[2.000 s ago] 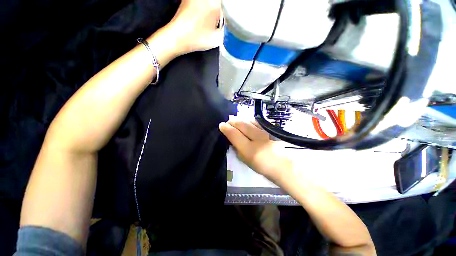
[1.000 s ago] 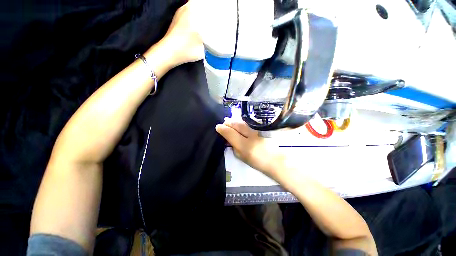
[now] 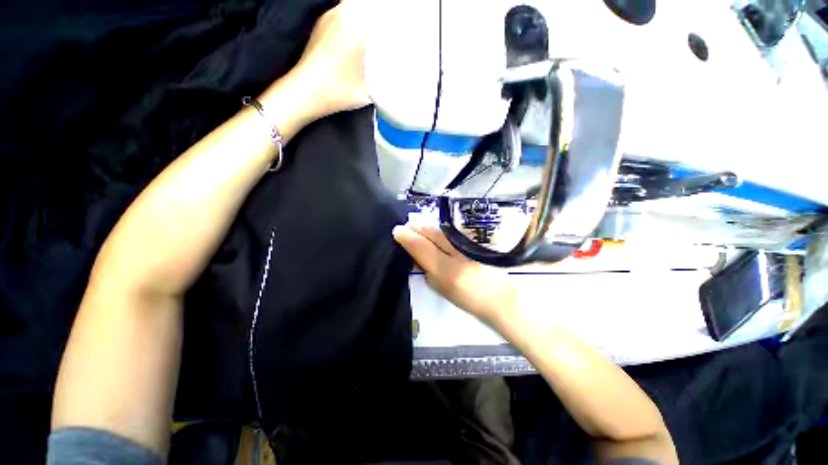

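A black cloth (image 3: pixel 336 272) lies over the table's left part and runs up to the needle area of the white sewing machine (image 3: pixel 508 136). A thin white stitch line (image 3: pixel 258 313) runs down the cloth. My left hand (image 3: pixel 340 64) is at the top, behind the machine head; its fingers are hidden, so its grip cannot be told. My right hand (image 3: pixel 445 262) lies on the cloth's right edge just below the needle area, fingertips pointing left, partly covered by the machine's black hose. The needle itself cannot be made out.
Red-orange scissor handles (image 3: pixel 595 247) show partly behind the machine head. A black phone-like rectangle (image 3: pixel 735 295) lies at the right of the table. A grey ruler strip (image 3: pixel 472 365) runs along the table's front edge. More dark cloth (image 3: pixel 118 91) is piled at left.
The view has shifted over the machine, and more of the head and its metal guard now shows, with less of the scissors. Both hands stay in nearly the same places on the cloth.
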